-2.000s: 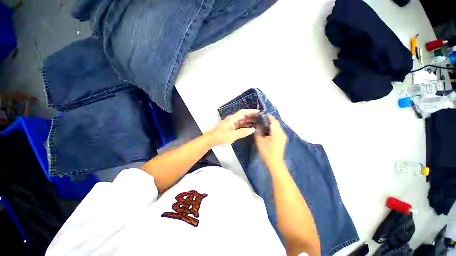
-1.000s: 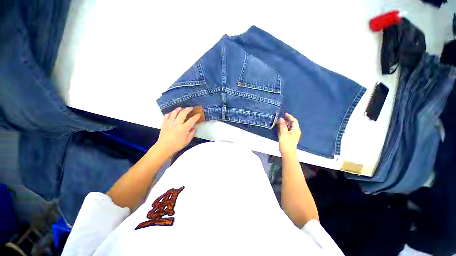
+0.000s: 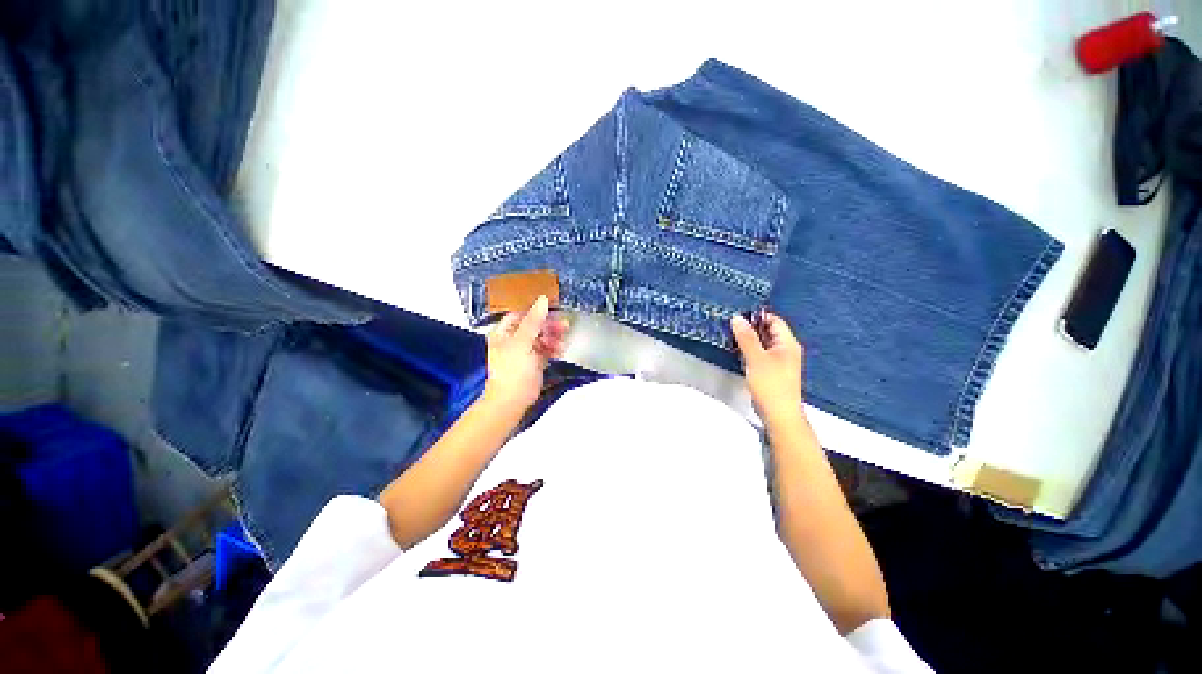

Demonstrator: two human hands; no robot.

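Observation:
A pair of jeans (image 3: pixel 870 263) lies on the white table, back side up, with its waistband (image 3: pixel 672 316) towards me and a leg out to the right. Two back pockets and the leather patch (image 3: pixel 523 291) show. My left hand (image 3: pixel 525 349) is at the waistband's left part, thumb and fingers pinched at the lower edge of the patch. My right hand (image 3: pixel 771 353) grips the right end of the waistband, with a small dark thing at the fingers that I cannot make out.
More jeans (image 3: pixel 112 145) hang over the table's left edge, with folded jeans (image 3: pixel 323 428) below. A blue crate (image 3: pixel 66 481) stands on the floor at left. A black phone (image 3: pixel 1098 290), a red spool-like thing (image 3: pixel 1120 42) and more jeans (image 3: pixel 1147 448) are at right.
The jeans were turned so the waistband faces me and the leg points right. Since a second ago, my left hand has shifted along the waistband, uncovering the leather patch.

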